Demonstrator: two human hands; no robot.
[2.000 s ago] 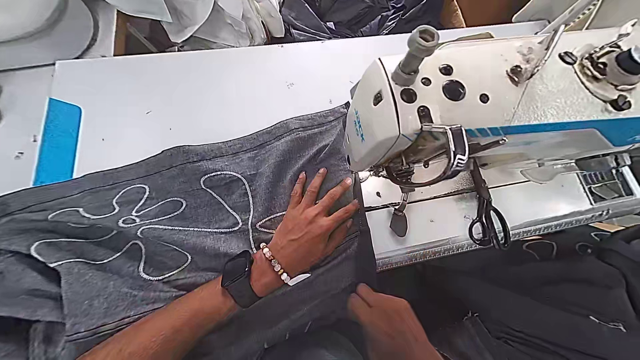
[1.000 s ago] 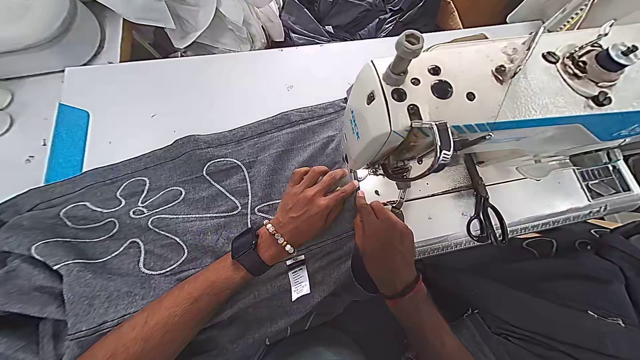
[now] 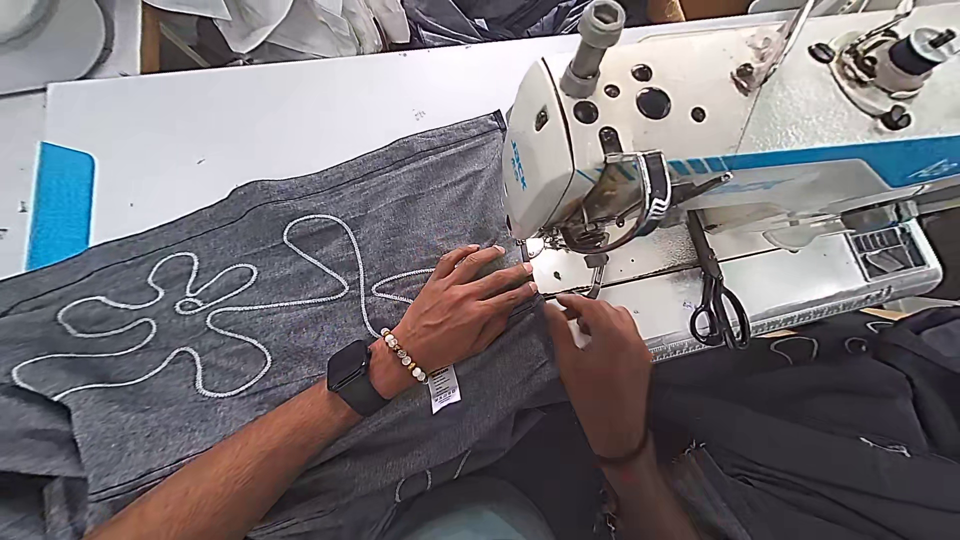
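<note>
A dark grey garment [image 3: 420, 180] with white cord embroidery lies over the bed of a Jack sewing machine [image 3: 637, 142], its right edge by the presser foot [image 3: 534, 249]. My left hand [image 3: 469, 300], with a watch and a bead bracelet at the wrist, rests flat on the cloth just left of the foot, fingers spread. My right hand [image 3: 600, 360] pinches the garment's edge between thumb and forefinger, just below the foot and close to the left fingertips. A white care label [image 3: 444, 390] sticks out from the cloth beneath my left wrist.
Black scissors [image 3: 720, 307] lie on the machine bed to the right. Dark garments [image 3: 795, 420] are heaped at the lower right. A thread spool [image 3: 911, 56] stands on top of the machine. White fabric [image 3: 292, 26] and dark bags [image 3: 487, 19] lie beyond the white table [image 3: 165, 127].
My right hand has risen from the lower cloth to the edge by the presser foot, then shifted slightly down. The care label has come into view beneath my left wrist.
</note>
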